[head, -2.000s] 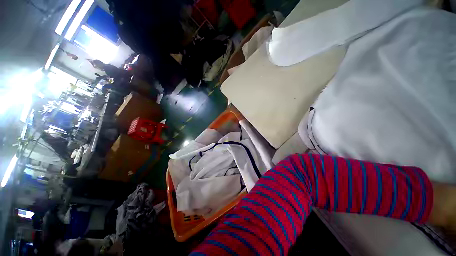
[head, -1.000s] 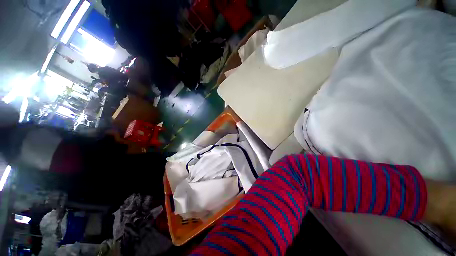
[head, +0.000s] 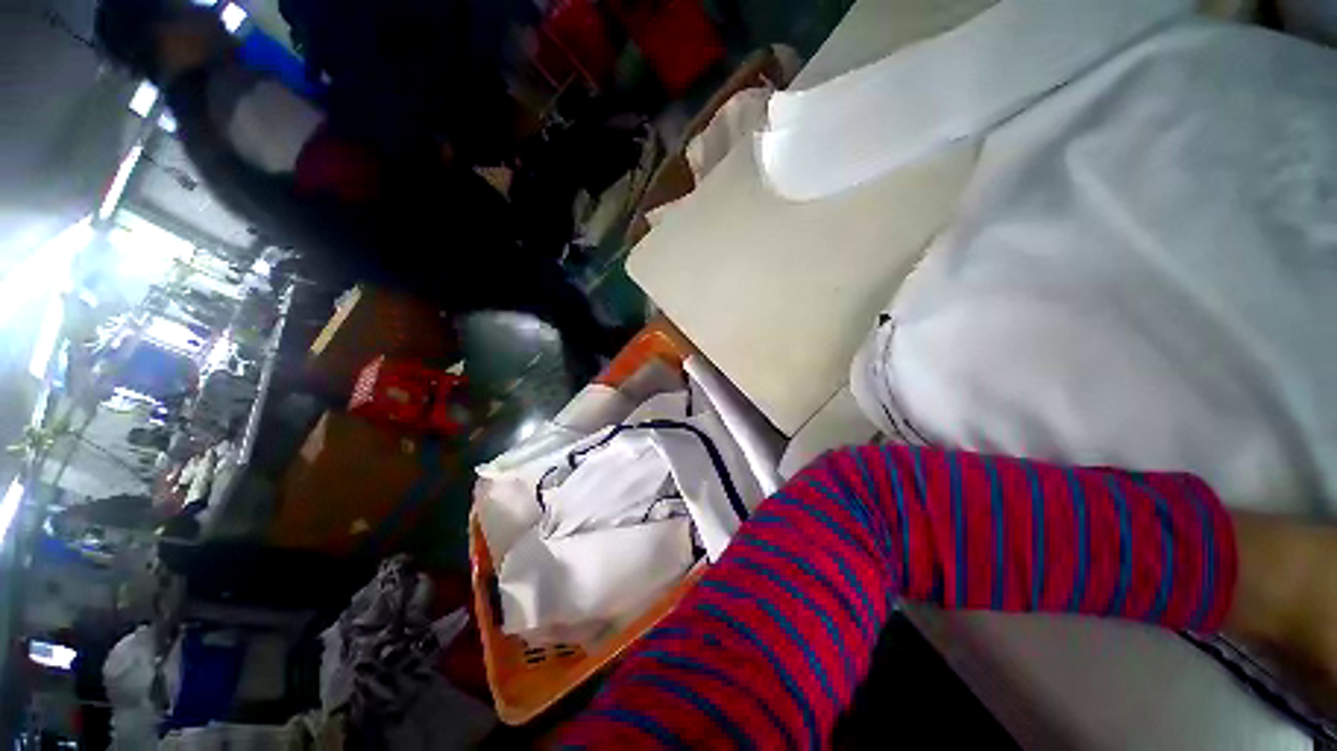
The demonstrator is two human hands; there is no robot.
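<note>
A large white fabric piece (head: pixel 1114 279) lies in soft folds on the right. It has a thin dark line at its near left edge. My forearm in a red and blue striped sleeve, which looks like the left one, reaches along the fabric's lower side. Only the bare wrist shows at the right edge; the hand itself is cut off. My right hand is out of the picture. White cloth with a dark line (head: pixel 1246 668) also lies below the wrist at the lower right.
An orange basket (head: pixel 506 675) with dark-trimmed white pieces (head: pixel 609 565) stands left of the sleeve. A cream board (head: pixel 807 279) lies above it, under a white fabric strip (head: pixel 894 118). A red crate (head: pixel 403 393), boxes and a grey cloth heap (head: pixel 384 631) are farther off. A blurred person in dark clothes is at upper left.
The person in dark clothes, absent at first, then at the left, is now higher and nearer the upper middle. The view has shifted slightly. My sleeve keeps almost the same pose.
</note>
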